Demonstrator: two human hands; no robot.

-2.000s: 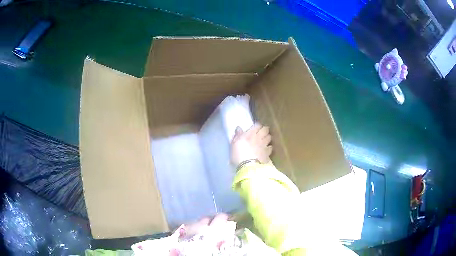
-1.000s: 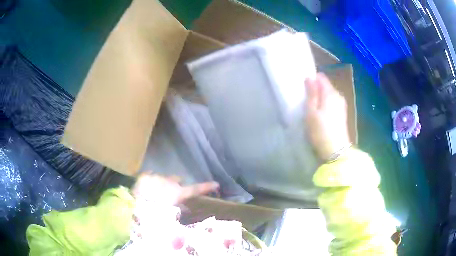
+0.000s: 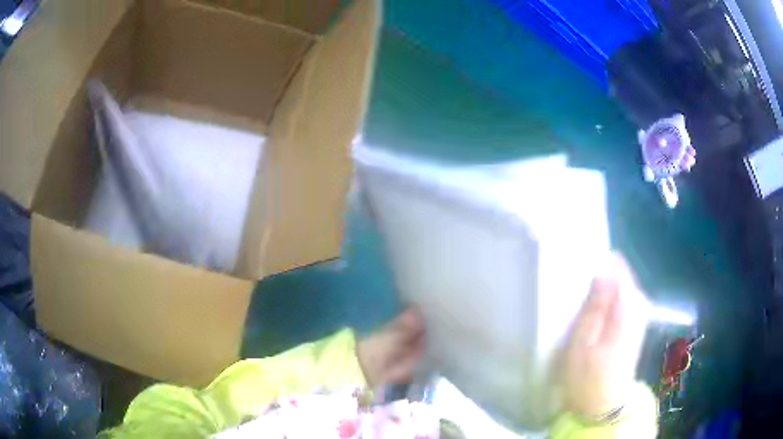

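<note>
A thick stack of white foam sleeves (image 3: 468,266) is held up right of the carton, tilted and blurred. My right hand (image 3: 601,339) presses on its right side. My left hand (image 3: 395,347) grips its lower left edge. The open brown carton (image 3: 142,309) stands at the left, tilted in the picture, with more white foam sleeves (image 3: 202,163) inside; one leans upright near its left wall. What lies inside the stack cannot be seen.
The green bench mat (image 3: 464,94) runs behind and to the right. A pink and white fan (image 3: 666,147) stands at the upper right. Small red and black items (image 3: 676,360) lie at the lower right. A clear crinkled heap (image 3: 43,377) is at lower left. A blue bin (image 3: 575,26) is at the top.
The foam stack has come out of the carton to the right. My left hand has moved from the carton's near edge onto the stack. The carton now appears further left.
</note>
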